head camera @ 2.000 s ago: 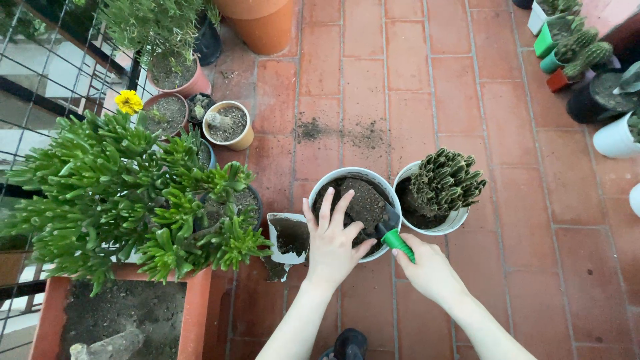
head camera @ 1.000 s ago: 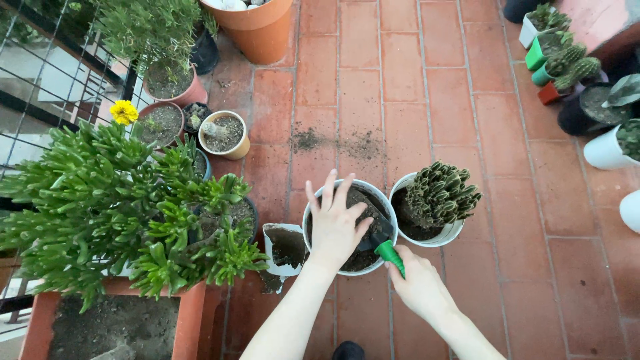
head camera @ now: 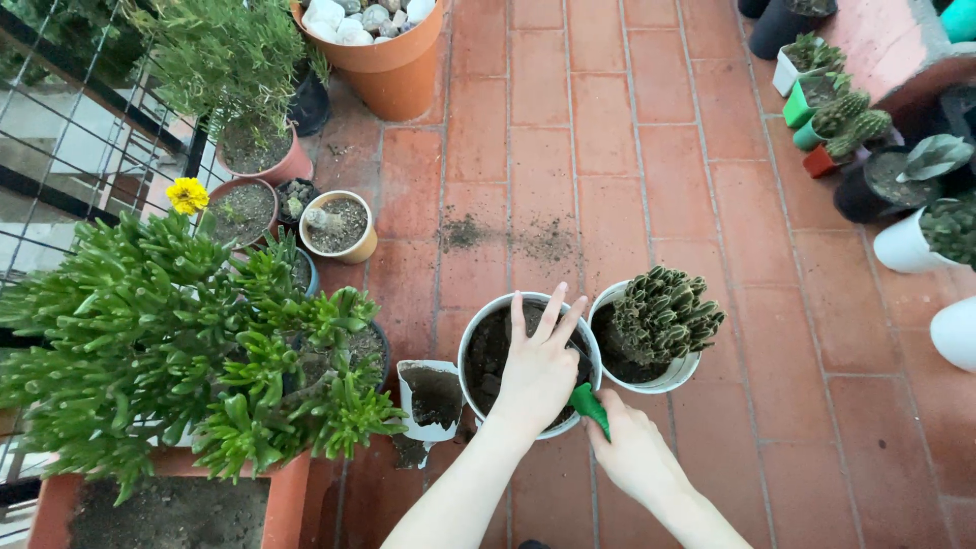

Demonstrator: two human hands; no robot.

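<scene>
A round white pot [head camera: 467, 347] with dark soil stands on the tiled floor. Over it my left hand [head camera: 540, 370] is spread, fingers apart; whether the fingertips touch the soil or the rim cannot be told. My right hand [head camera: 629, 442] grips the green handle of a garden trowel [head camera: 591, 408], whose dark blade lies in the pot's right side, partly hidden. Against that pot's right stands another white pot [head camera: 675, 377], holding a clumped cactus [head camera: 667, 316] that leans right. Left of the middle pot is a broken white container [head camera: 431, 404] with soil inside.
Loose soil [head camera: 465, 231] is scattered on the floor beyond the pots. Leafy succulents [head camera: 152, 335] and a terracotta-coloured planter [head camera: 290, 496] fill the left, beside a wire railing. A large pot of stones [head camera: 389, 69] stands farther back. Several small cactus pots [head camera: 820, 162] line the right.
The trowel blade, broadly visible above the soil a second ago, is now lower and mostly hidden in the pot. My left hand stays spread over the pot.
</scene>
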